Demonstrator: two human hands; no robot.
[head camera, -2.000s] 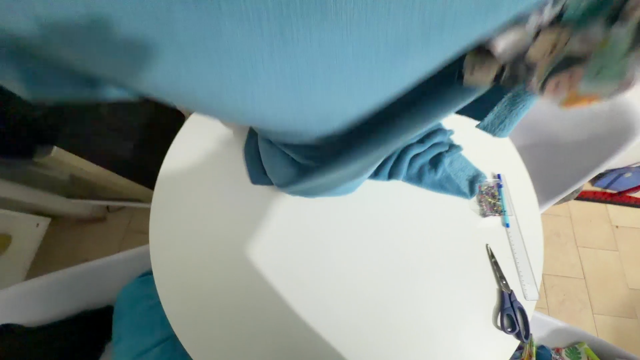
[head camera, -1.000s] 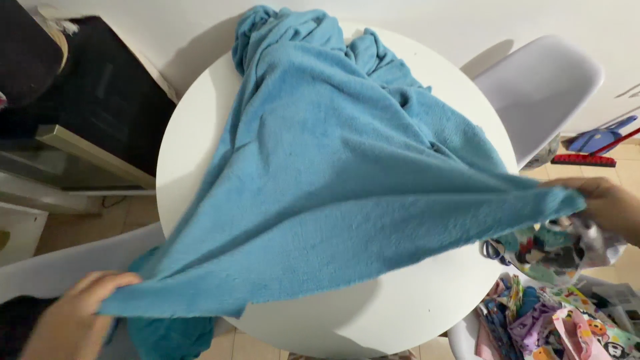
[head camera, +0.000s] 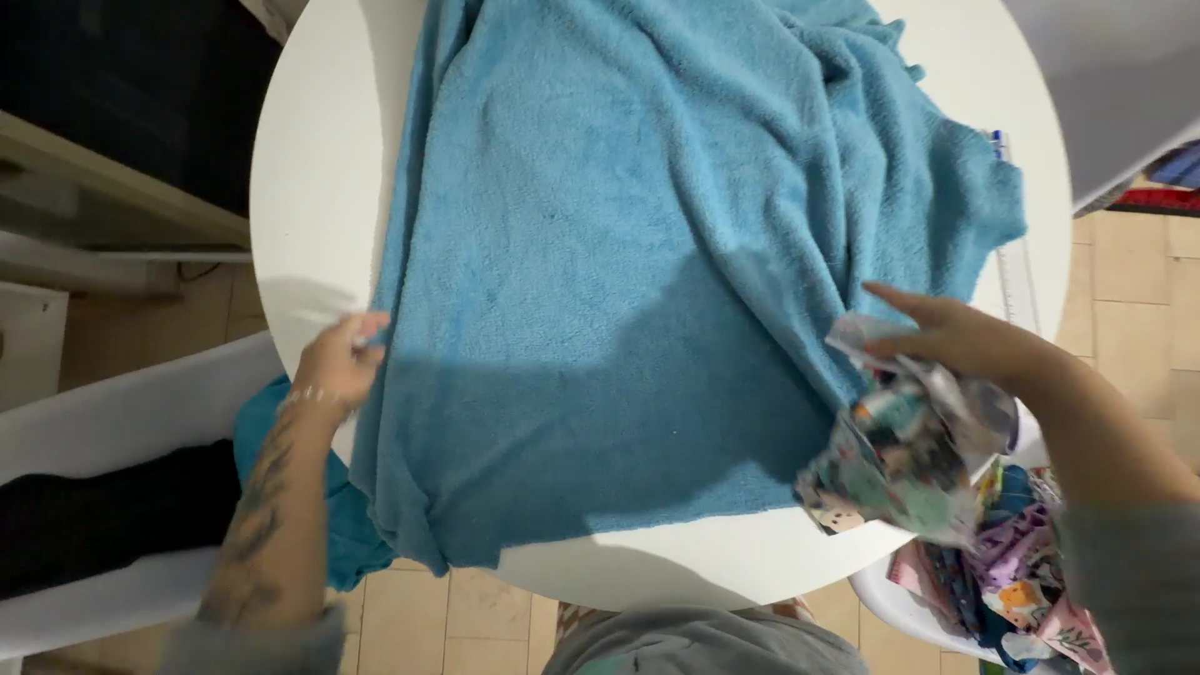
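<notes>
A large piece of blue plush fabric (head camera: 581, 281) lies spread over the round white table (head camera: 309, 169), with folds on its right side and its near-left corner over the table edge. My left hand (head camera: 339, 367) is at the fabric's left edge, fingers bent; whether they pinch the cloth is not plain. My right hand (head camera: 947, 337) holds a clear plastic bag (head camera: 905, 441) of printed fabric pieces above the fabric's right side, index finger extended. Part of a clear ruler (head camera: 1017, 281) and a blue-tipped item (head camera: 998, 145) show beside the fabric at right.
Colourful printed fabrics (head camera: 1017, 581) fill a white chair or container at lower right. On the left, a white chair (head camera: 122, 412) holds black cloth (head camera: 122, 506) and teal cloth (head camera: 347, 525). Another pale chair (head camera: 1097, 84) is at upper right. A dark cabinet (head camera: 131, 94) stands at upper left.
The blue fabric, stretched between both hands a second ago, now lies flatter on the table. My right hand has let go of its corner. The view has moved closer.
</notes>
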